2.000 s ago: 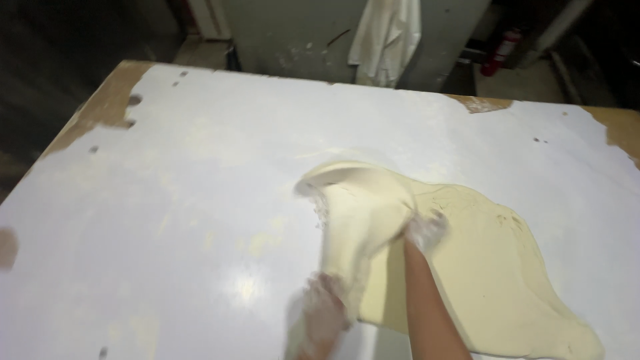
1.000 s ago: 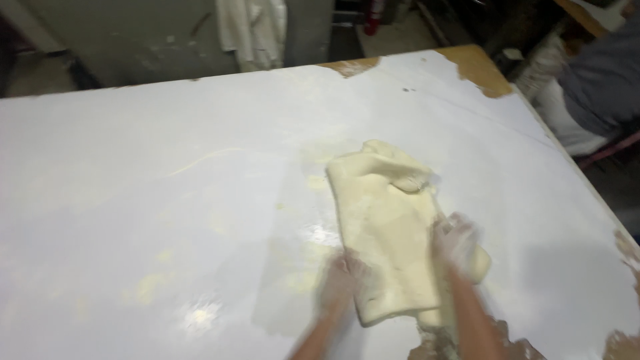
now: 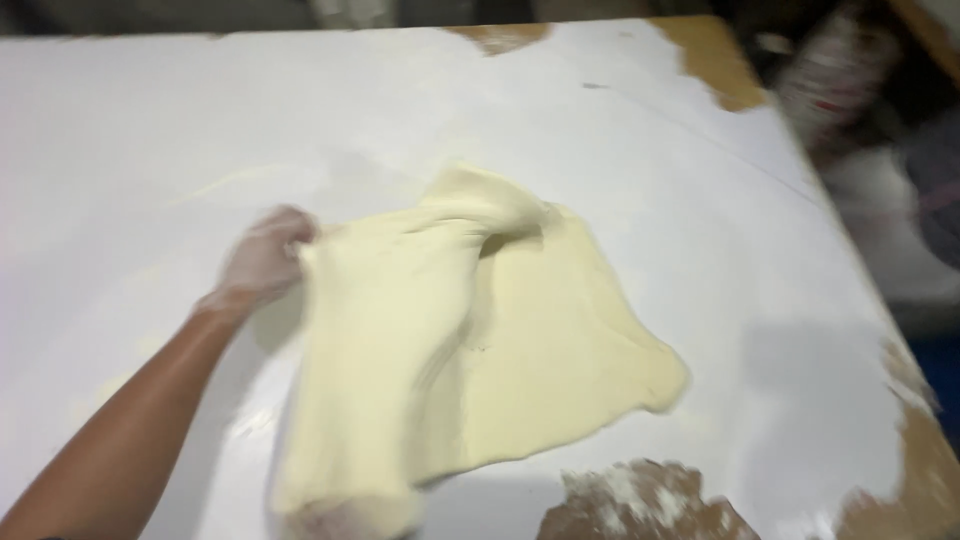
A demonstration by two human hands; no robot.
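Observation:
A wide sheet of pale dough (image 3: 555,337) lies on the white worktable, its left part lifted and folded over in a loose flap. My left hand (image 3: 274,251), dusted with flour, grips the upper left corner of that flap. At the bottom edge of the view, my right hand (image 3: 330,517) is at the flap's lower end, blurred and mostly covered by dough, so its fingers cannot be made out. A raised, curled fold runs along the top of the sheet.
The white tabletop (image 3: 150,112) has worn brown patches along its far edge, right corner and near side. Flour lies on the near brown patch (image 3: 637,502). Beyond the right edge, a person's dark clothing (image 3: 934,195) shows, blurred.
The dough was a compact folded slab one second ago; now it is spread wider with its left part lifted. My left hand has moved up to the flap's upper corner. My right hand has left the right side.

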